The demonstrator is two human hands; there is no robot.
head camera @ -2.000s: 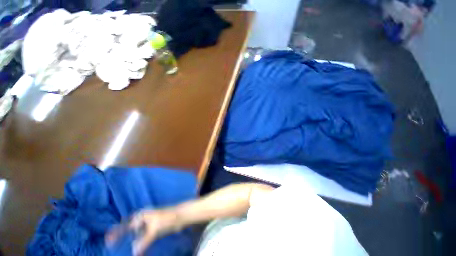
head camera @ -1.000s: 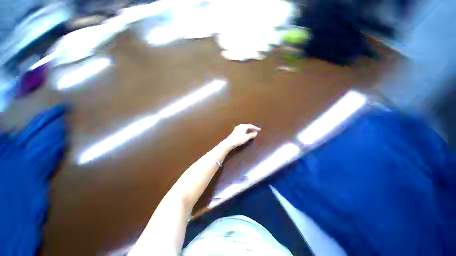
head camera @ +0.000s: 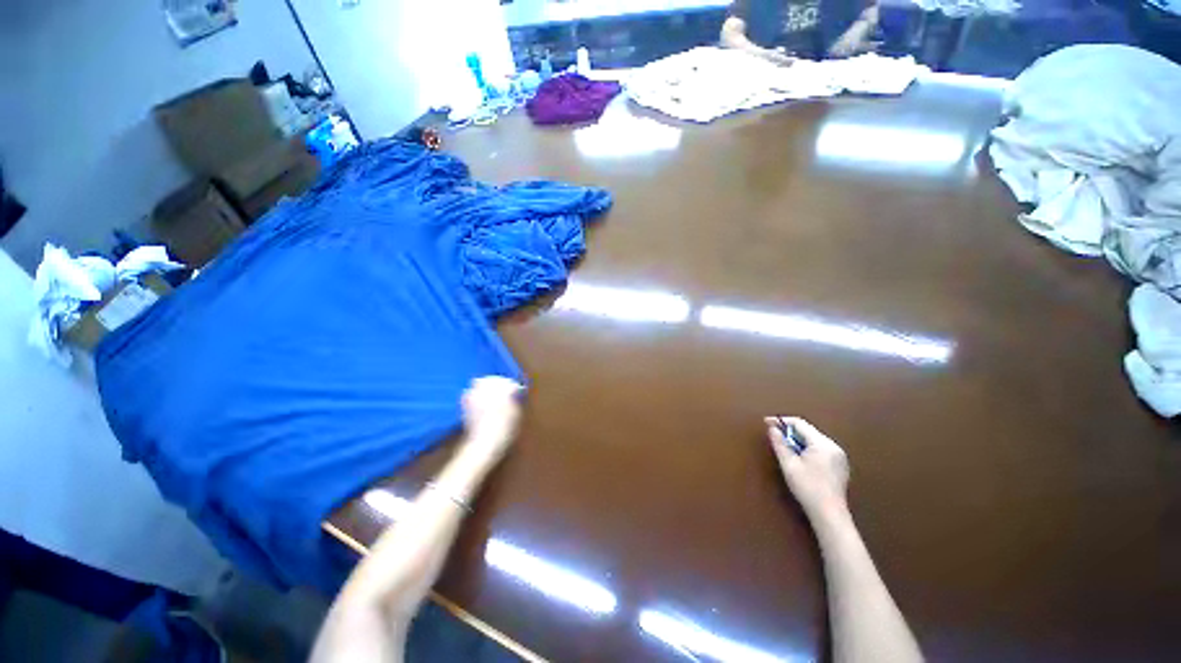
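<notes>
A heap of blue dresses (head camera: 298,337) lies over the left part of the table and hangs over its edge. My left hand (head camera: 492,412) is at the heap's near right corner, its fingers closed on the blue cloth. My right hand (head camera: 813,469) is over the brown table to the right, away from the cloth. It is closed around small dark snips (head camera: 791,434), mostly hidden by the fingers.
The glossy brown table (head camera: 674,466) reflects strip lights. White garments (head camera: 1101,156) lie at the right, cream cloth (head camera: 751,80) and a purple cloth (head camera: 570,99) at the far side. A person (head camera: 803,26) is behind the table. Cardboard boxes (head camera: 233,143) stand at the left.
The view has swung left, away from the blue pile at the right, to the heap at the left. My left hand has come onto this heap's corner. My right hand with the snips is now in view.
</notes>
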